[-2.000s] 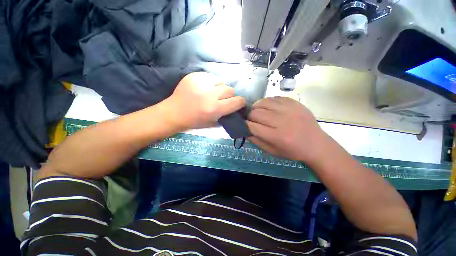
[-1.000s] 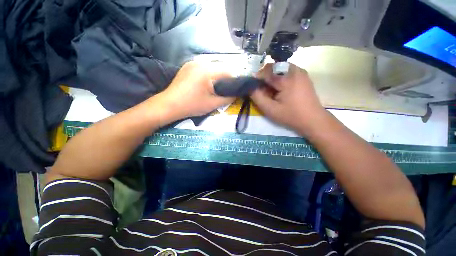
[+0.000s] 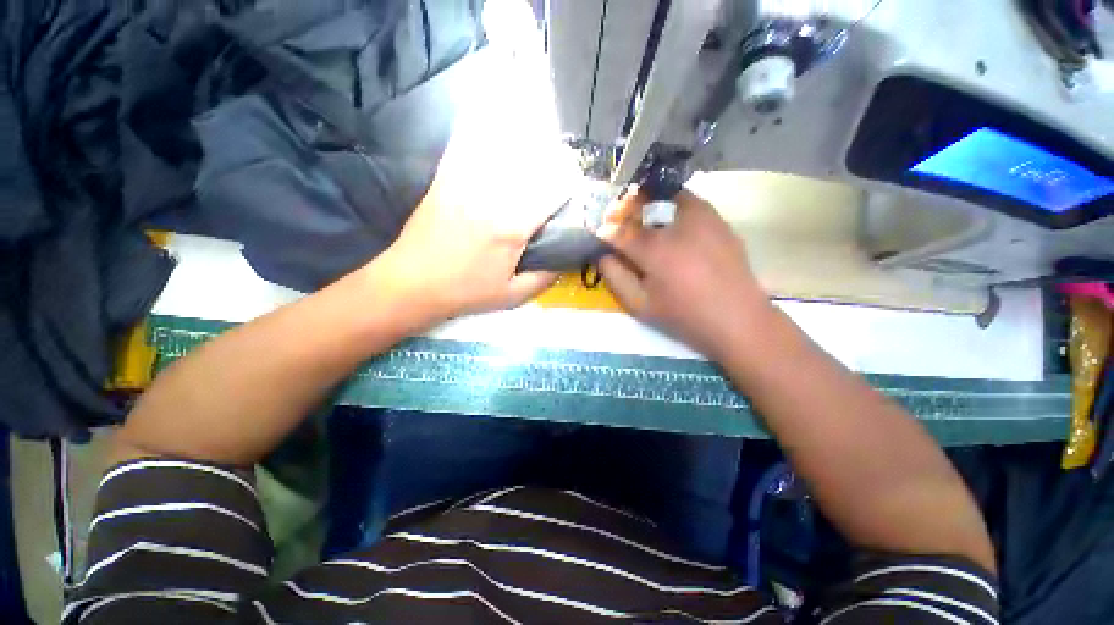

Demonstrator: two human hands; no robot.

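Note:
A small dark folded piece of cloth (image 3: 564, 249) lies near the needle area, between my two hands. A short black loop (image 3: 591, 275) hangs from it. My left hand (image 3: 470, 238) holds the piece's left side; its upper part is washed out by the lamp. My right hand (image 3: 684, 263) pinches the right end with its fingertips, just below the presser foot (image 3: 596, 202). Large dark garment folds (image 3: 281, 183) lie to the left. The needle tip cannot be made out in the glare.
The white sewing machine head (image 3: 831, 116) with its lit blue display (image 3: 1014, 169) stands at upper right. Yellow tape (image 3: 580, 294) lies below the cloth. A green marked edge (image 3: 489, 379) runs along the table front. More yellow pieces hang at right (image 3: 1082, 379).
Since two seconds ago both hands have moved up, closer to the needle, with the piece. Since one second ago the left hand has reached up into the glare, and less of the black loop shows.

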